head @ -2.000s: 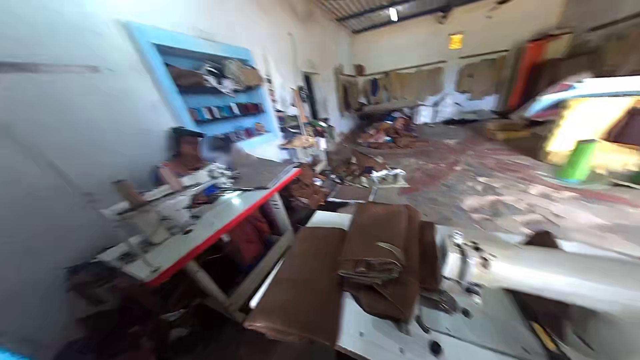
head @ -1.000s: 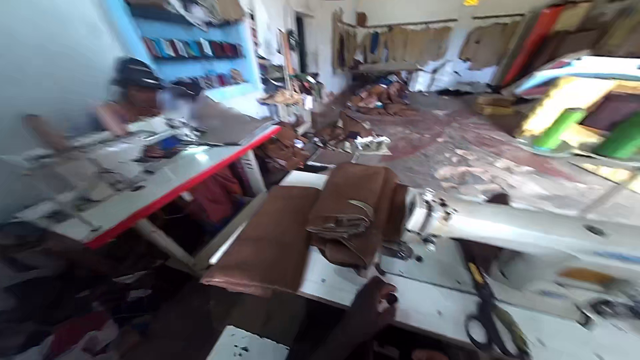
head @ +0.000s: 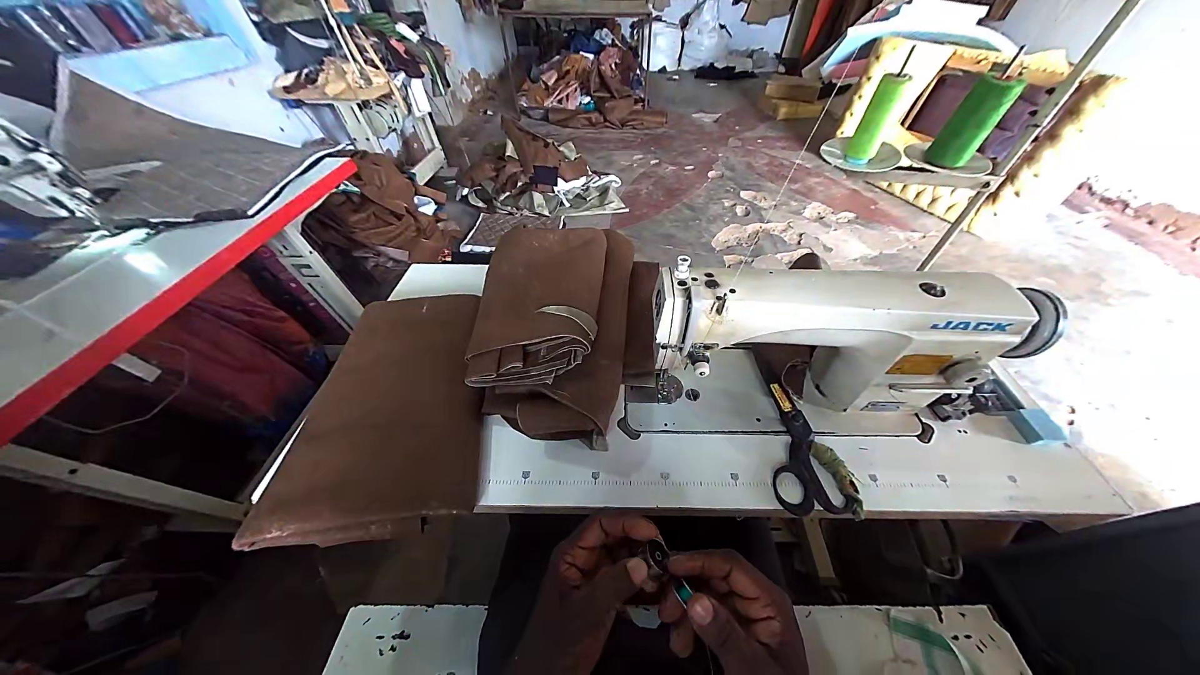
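Note:
Below the front edge of the machine table, my left hand [head: 595,586] pinches a small dark metal part, which looks like a bobbin case [head: 656,555]. My right hand [head: 731,600] is close beside it, its fingertips on a small green-and-silver piece, perhaps a bobbin [head: 682,592]. Above the hands stands a white Jack sewing machine [head: 862,305]. Black-handled scissors [head: 797,450] lie on the white table [head: 562,483], their blades toward the machine's arm. Folded brown fabric [head: 544,319] is stacked left of the needle area, over a wider brown piece [head: 375,403].
Two green thread cones [head: 970,122] stand on a rack behind the machine. At left is another table with a red edge [head: 187,300], bearing grey cloth [head: 169,150]. Fabric heaps [head: 539,173] lie on the floor beyond. A white surface [head: 403,642] is below my hands.
A hand that was at the table's front edge one second ago is now lower, and both my hands are together around small parts. The view has turned downward and right.

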